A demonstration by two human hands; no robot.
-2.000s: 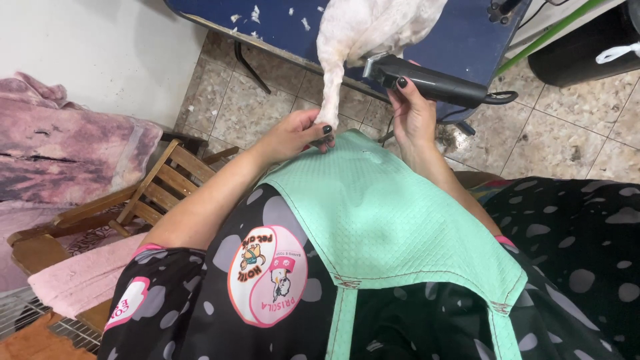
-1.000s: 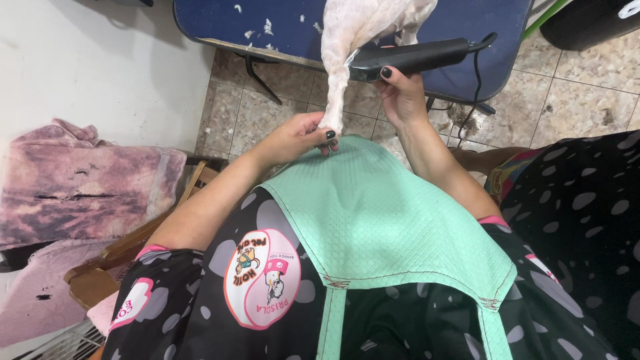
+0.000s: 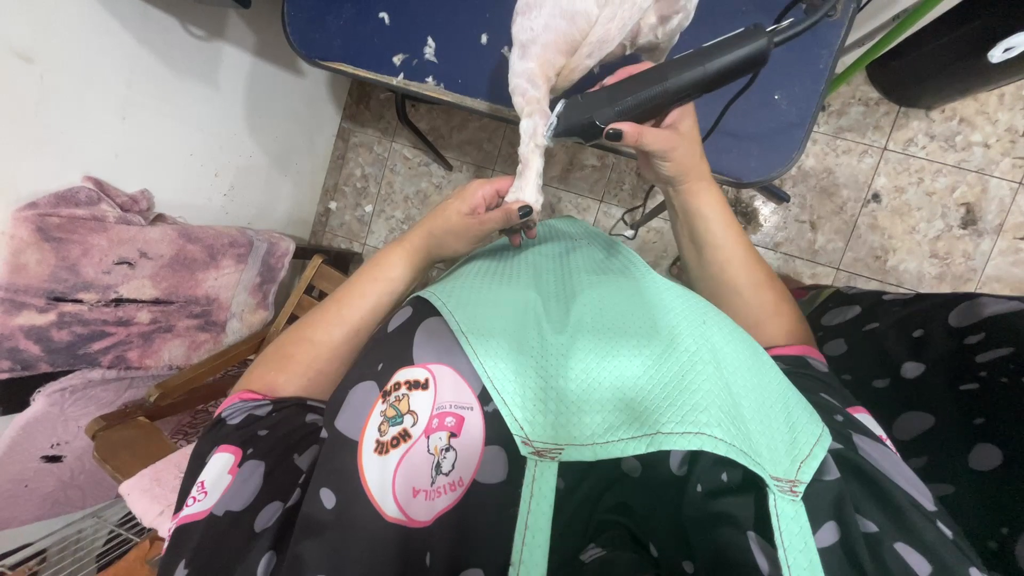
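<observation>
My left hand [image 3: 484,214] is closed on the paw of a dog's leg [image 3: 531,148], stretched toward me over the near edge of the blue grooming table [image 3: 384,42]. In my right hand [image 3: 668,144] is a black electric hair clipper [image 3: 664,84], thumb on its near side. The clipper's blade end touches the leg's right side above the paw. Short, closely clipped pale fur covers the leg and the visible body; the rest of the dog is out of frame. Tufts of white fur [image 3: 430,50] lie on the table.
A mint-green apron [image 3: 624,336] covers my front. On the left are a white wall [image 3: 176,96], pink stained towels [image 3: 120,272] and a wooden chair [image 3: 192,376]. The clipper's cord [image 3: 808,22] runs to the upper right. A black cylindrical container [image 3: 944,56] stands on the tiled floor [image 3: 920,208].
The clipper has moved down from the upper leg to nearer the paw, and its body now tilts up to the right. My left hand has kept its hold on the paw.
</observation>
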